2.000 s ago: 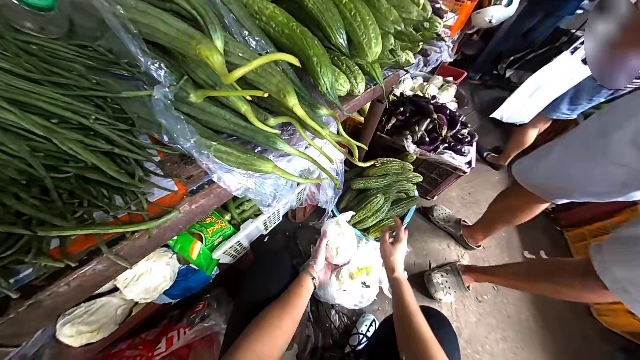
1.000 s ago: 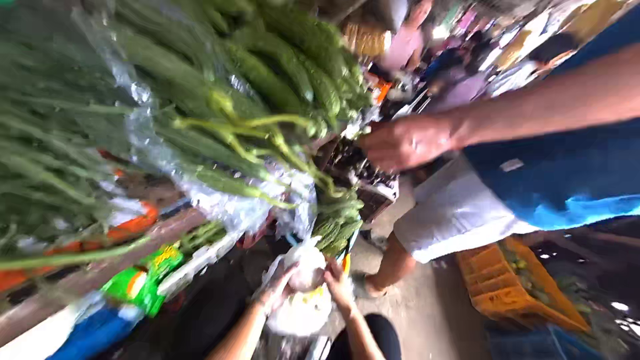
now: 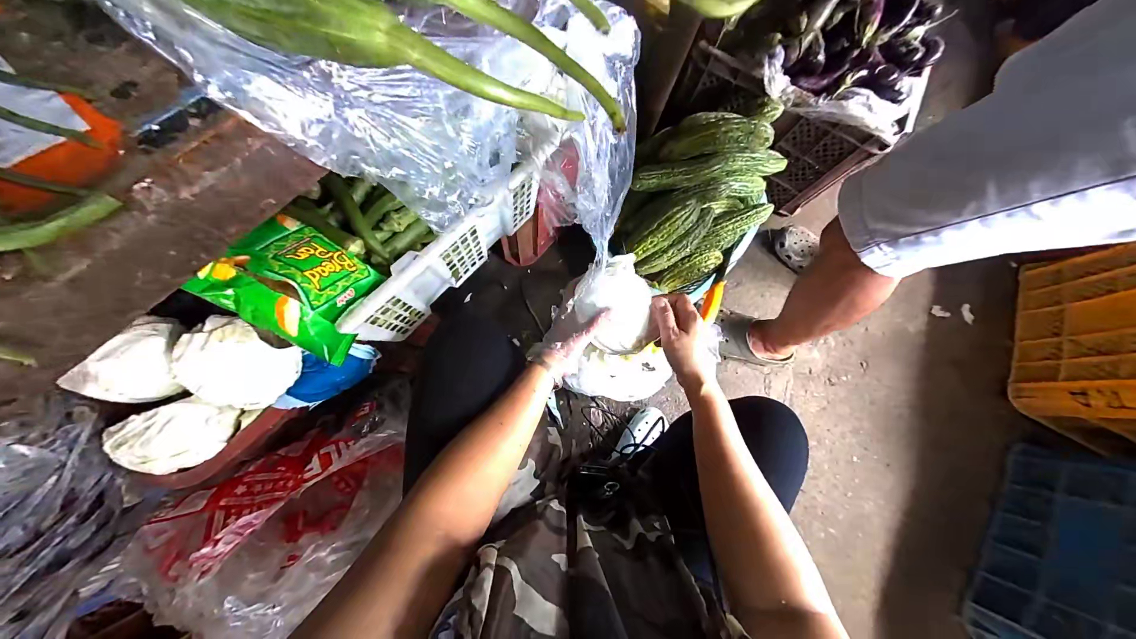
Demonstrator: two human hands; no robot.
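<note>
Between my knees, a round whitish vegetable [image 3: 619,304], perhaps in thin plastic, is held between both hands. My left hand [image 3: 572,335], covered with clear plastic, presses on its left side. My right hand [image 3: 679,330] has its curled fingers at the right side. Below the hands, a white plastic bag [image 3: 619,374] with pale and yellowish pieces lies partly hidden. Just beyond are green ridged gourds [image 3: 706,191] in a light blue container. A clear plastic sheet [image 3: 426,115] hangs from the stall above, its tip close to the round vegetable.
A white plastic basket [image 3: 457,253] of green vegetables and a green snack bag [image 3: 293,280] are at left, above pale cabbages [image 3: 235,362]. A crate of eggplants [image 3: 816,146] stands beyond the gourds. At right are a person's leg [image 3: 812,288], an orange crate [image 3: 1078,342] and a blue crate [image 3: 1056,541].
The view has swung down toward my lap. The other person's outstretched arm, seen a second ago, is out of view. Both my hands are still around the whitish vegetable.
</note>
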